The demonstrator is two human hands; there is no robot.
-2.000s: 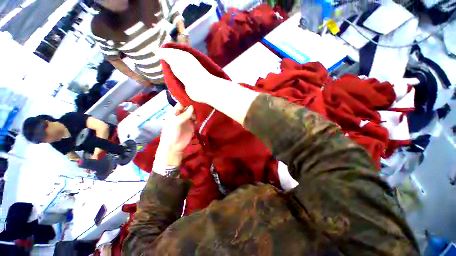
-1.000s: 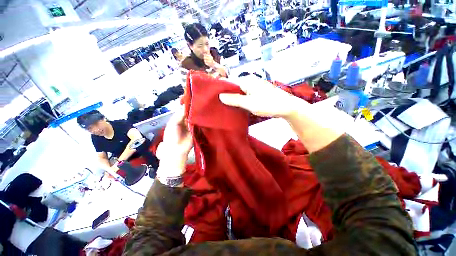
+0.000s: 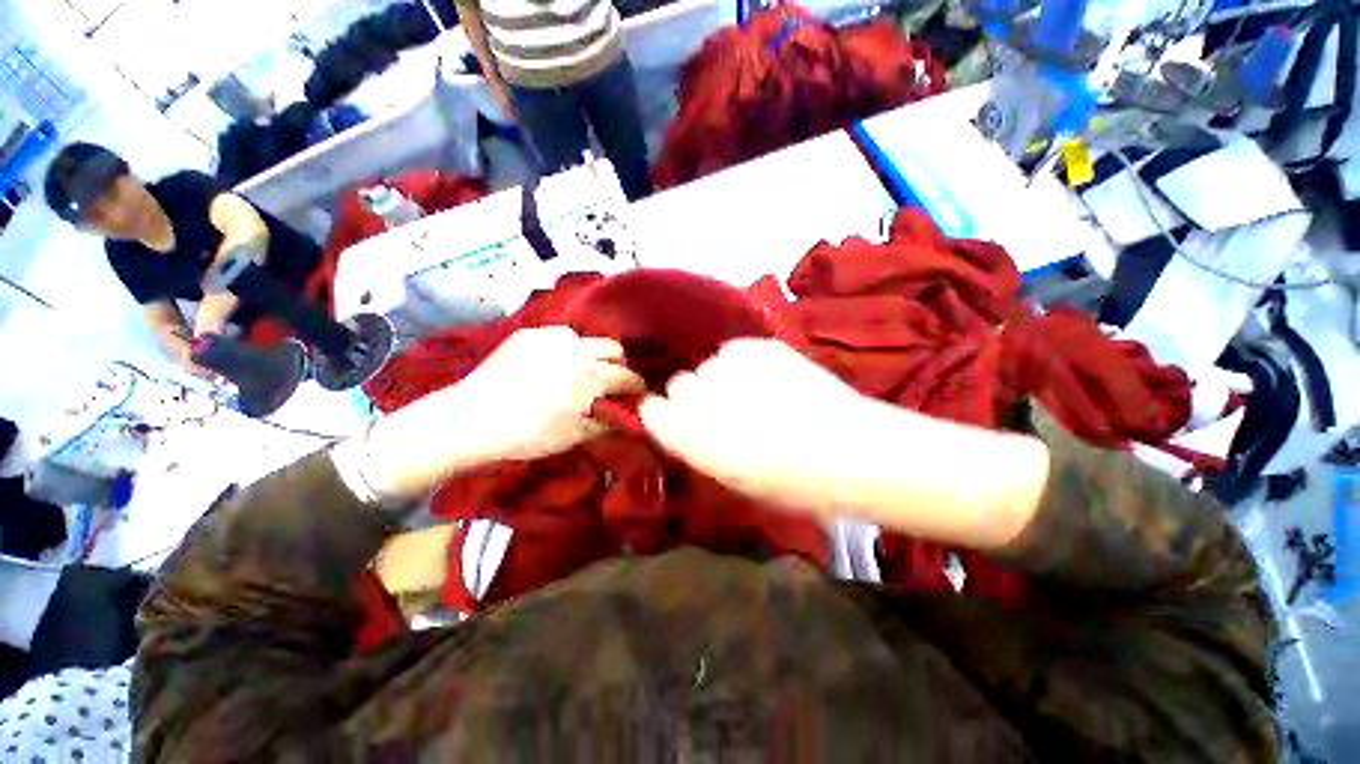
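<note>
A red knit garment [image 3: 671, 314] lies bunched in front of me, with white striped parts near its lower edge. My left hand [image 3: 559, 391] grips the garment near the middle, fingers curled into the fabric. My right hand [image 3: 716, 411] is close beside it, pinching the same fabric; its fingertips are partly hidden. More red garments [image 3: 910, 321] are heaped to the right, against the held one.
A sewing machine [image 3: 448, 269] stands behind the garment. A seated person in a black cap [image 3: 179, 239] is at the left, near dark thread cones [image 3: 261, 373]. A person in a striped top [image 3: 552, 38] stands at the back. A red heap [image 3: 791, 82] lies behind the table.
The garment was held up and spread between both hands; now it is lower and bunched. My hands have come down and close together. The view has tilted down.
</note>
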